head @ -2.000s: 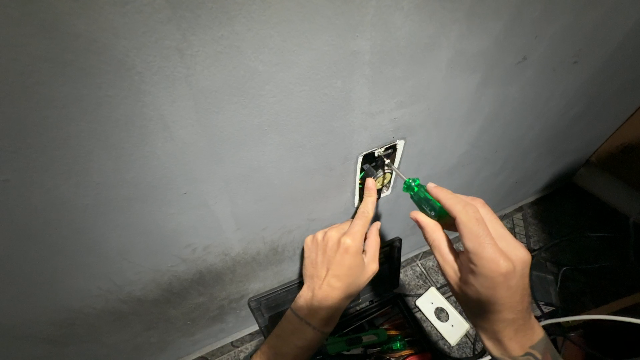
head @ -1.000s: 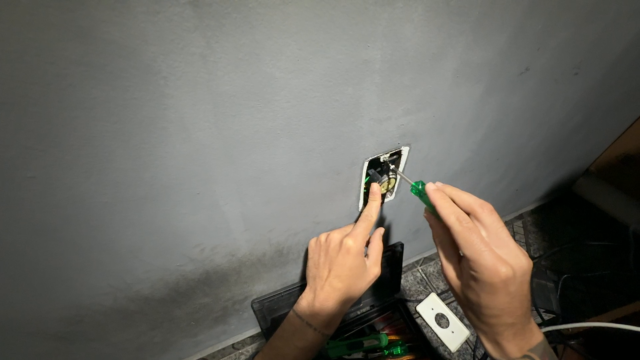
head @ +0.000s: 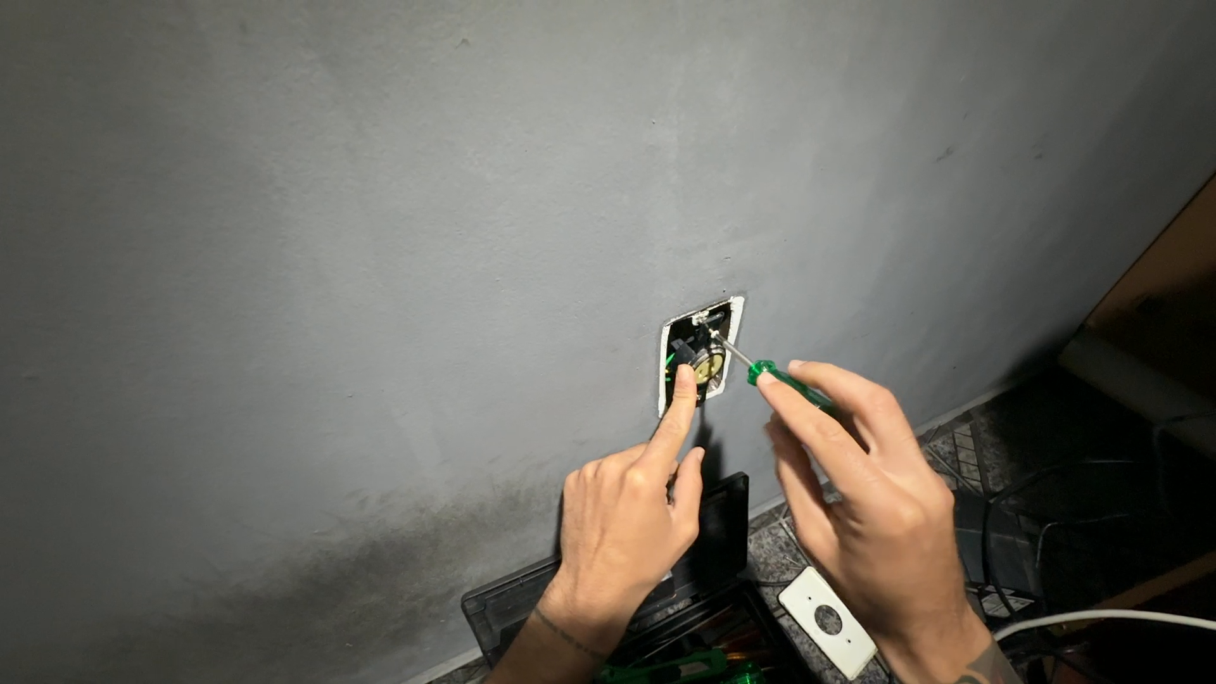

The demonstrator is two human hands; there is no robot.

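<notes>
A round electrical socket (head: 708, 367) sits in a rectangular wall box (head: 738, 313) with a white, rough edge, set in the grey wall. My left hand (head: 632, 513) has its index finger extended against the lower left part of the socket assembly, by a green wire; it grips nothing. My right hand (head: 869, 494) holds a screwdriver with a green handle (head: 793, 388) between thumb and fingers. Its metal shaft slants up and left, and the tip is at the upper part of the socket's mounting; whether it sits in a screw cannot be told.
Below my hands lies an open black toolbox (head: 513, 594) with green-handled tools (head: 684, 667) inside. A white cover plate (head: 828, 622) with a round hole rests on the floor beside it. Dark cables and a white cable (head: 1111, 616) run at the lower right.
The screwdriver stays at the upper part of the wall box while the fingers of my right hand have shifted on its handle. My left index finger remains at the socket.
</notes>
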